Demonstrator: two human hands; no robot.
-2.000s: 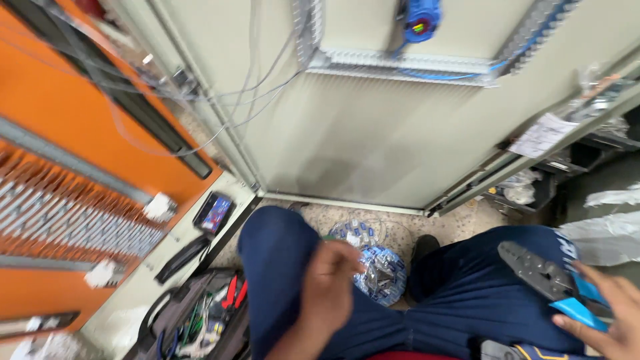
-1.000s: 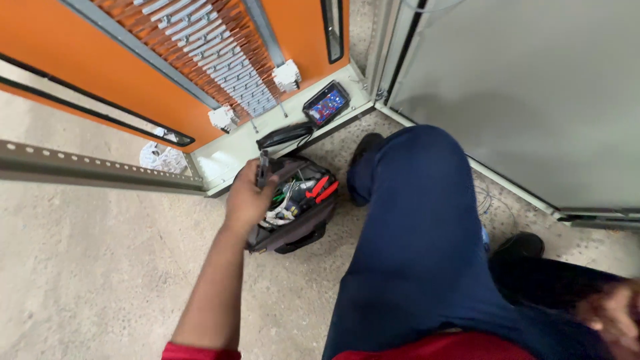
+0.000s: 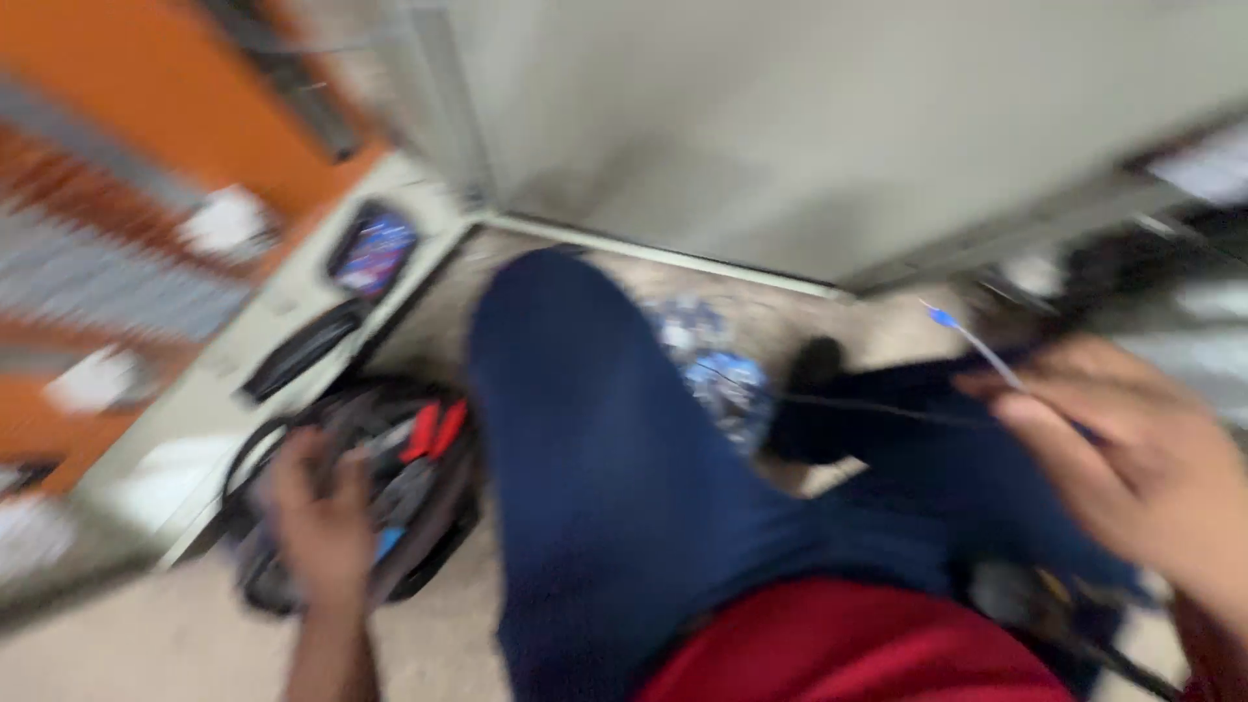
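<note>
At the right, my right hand pinches a thin pale wire between thumb and fingers. The wire's end carries a blue ferrule and points up and left. My left hand is over the dark tool bag at the lower left, fingers apart and blurred, with nothing seen in it. Red tool handles stick out of the bag just right of that hand. Something blue shows beside the wrist, too blurred to name.
A phone-like device and a black case lie on the cabinet's base ledge. An orange panel with wiring stands at the left. A grey cabinet panel rises ahead. A blue and white bag lies on the floor between my legs.
My left hand held a dark object at the tool bag one second ago and now appears empty there. The ferruled wire now shows in my right hand. The view has swung right.
</note>
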